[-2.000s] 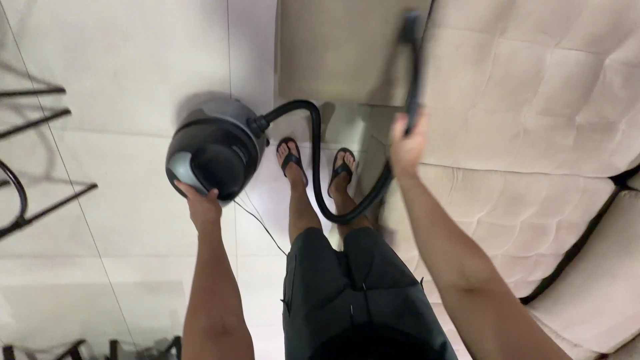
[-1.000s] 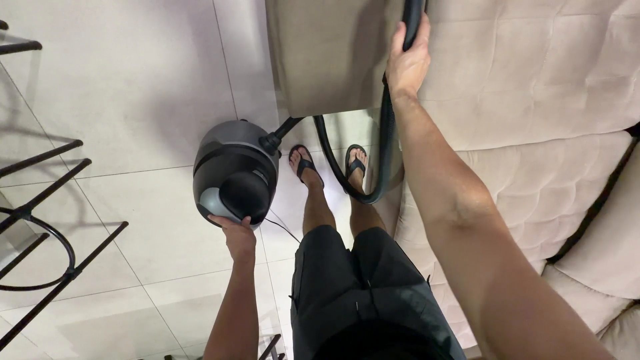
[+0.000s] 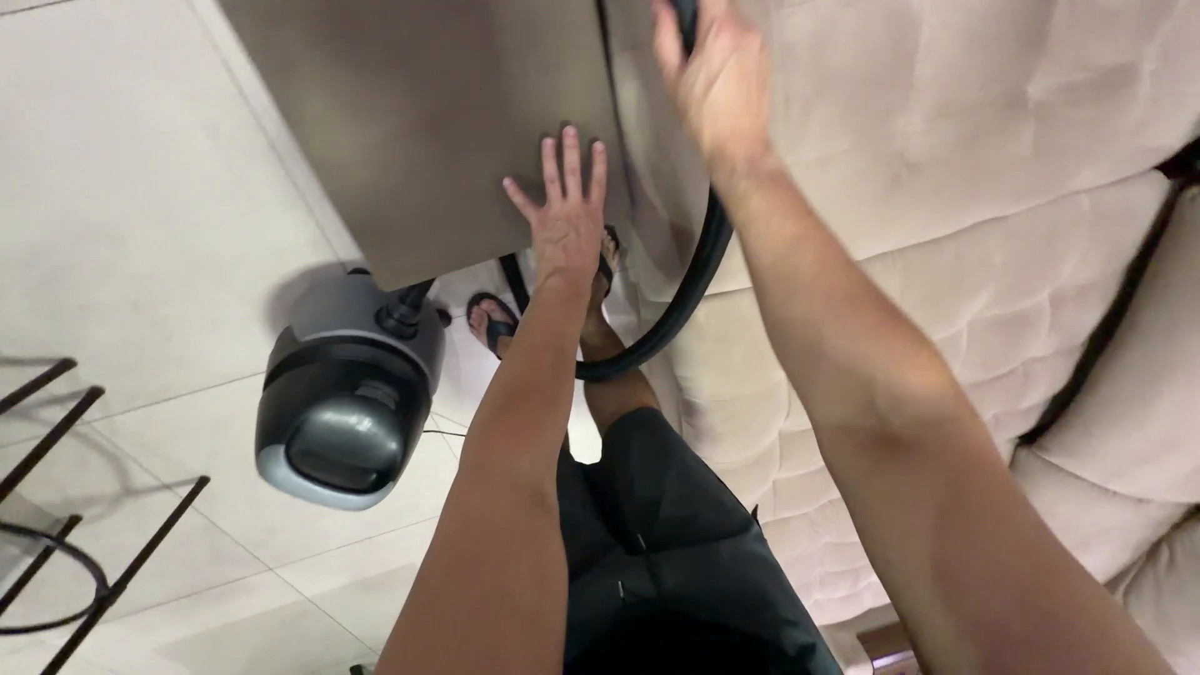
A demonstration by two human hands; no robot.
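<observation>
My left hand (image 3: 567, 211) lies with spread fingers against the flat brown-grey surface of an upholstered piece (image 3: 441, 122), and holds nothing. At the top edge, my right hand (image 3: 717, 80) grips the black vacuum hose (image 3: 689, 295), or a handle on it; its far end is out of view. The hose loops down past my legs and partly behind my left forearm. A black and grey canister vacuum cleaner (image 3: 352, 394) stands on the tiled floor, left of my feet, with the hose fitting at its upper right.
A beige tufted sofa (image 3: 947, 197) fills the right side. Dark metal furniture legs (image 3: 141, 553) stand at the lower left on pale floor tiles (image 3: 141, 187). A thin cord (image 3: 442, 432) runs from beside the vacuum cleaner. My feet in black flip-flops (image 3: 494, 321) are between vacuum and sofa.
My left hand has let go of the vacuum cleaner and moved onto the brown-grey surface. My right hand keeps its grip on the hose part. The view has shifted.
</observation>
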